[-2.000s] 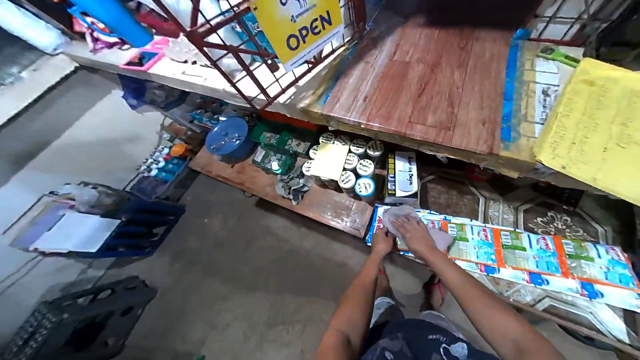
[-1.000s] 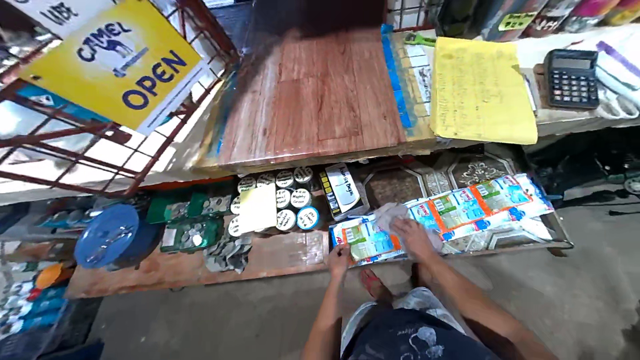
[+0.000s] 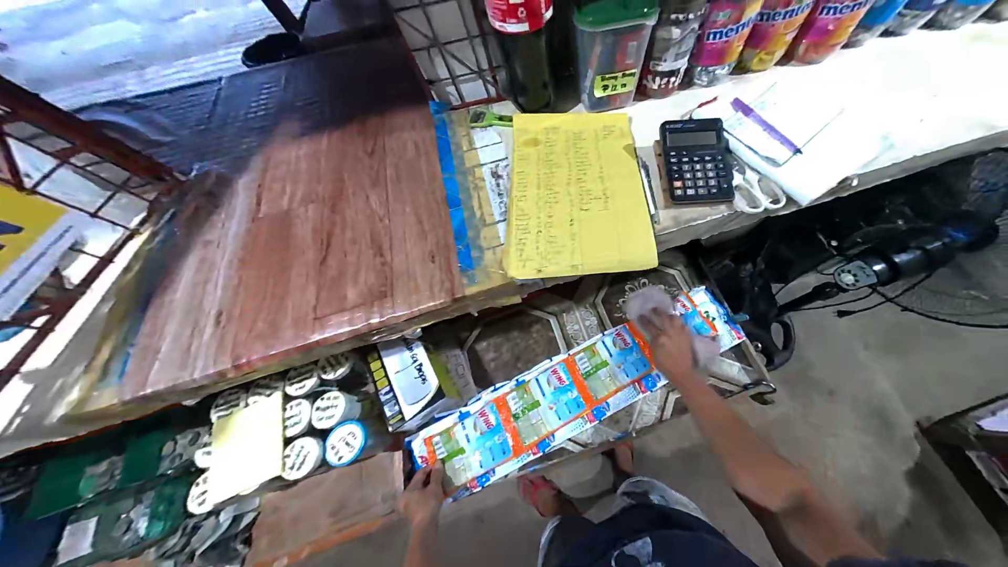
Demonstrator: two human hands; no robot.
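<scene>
A long strip of joined detergent sachets [image 3: 551, 398] lies across a patterned shelf below the counter. My left hand [image 3: 424, 494] rests on the strip's left end, fingers at its edge; whether it pinches the strip is hard to tell. Toward the right end, my right hand [image 3: 668, 342] presses a greyish-pink cloth [image 3: 650, 303] against the sachets, and part of the cloth hangs out beside the wrist. A white and black box [image 3: 413, 378] stands near the strip's left end, next to lidded jars [image 3: 331, 409] with a yellow paper [image 3: 248, 449] on them.
The wood-patterned counter [image 3: 315, 236] overhangs the shelf. On it lie a yellow pad [image 3: 581, 197], a calculator [image 3: 696, 161] and white scissors [image 3: 757, 189], with bottles [image 3: 724, 39] behind. Green trays [image 3: 118, 504] of coins sit lower left. A black fan [image 3: 866, 272] stands at right.
My right hand has moved right along the sachet strip with the cloth, away from my left hand, which stays at the left end. The view has swung to the right.
</scene>
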